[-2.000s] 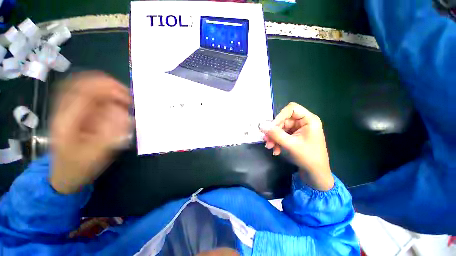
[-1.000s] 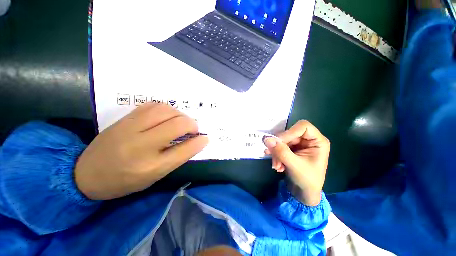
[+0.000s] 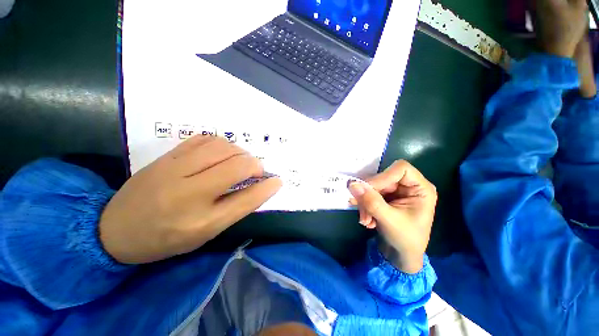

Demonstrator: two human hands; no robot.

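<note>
The tablet box (image 3: 164, 79) lies lid up in front of me, with a dark keyboard-and-tablet picture and a row of small black icons on its white lid. My left hand (image 3: 190, 197) rests over the lid's lower left part, its fingertips together near small print at the lower edge. Whether it pinches a sticker cannot be told. My right hand (image 3: 397, 203) is at the lid's lower right corner, thumb and forefinger pinching a small whitish strip (image 3: 350, 178). The strip's left end is hard to tell from the white lid.
A glossy dark green worktop (image 3: 59, 111) lies around the box. A pale, worn metal edge strip (image 3: 463, 31) runs at the upper right. A neighbouring worker's blue sleeve (image 3: 519, 164) and hand (image 3: 561, 26) are at the right. White items show below the bench.
Since two seconds ago my left hand has come from the left onto the lid, and the view is closer. In the last second my hands barely moved; the neighbour's arms came further into view.
</note>
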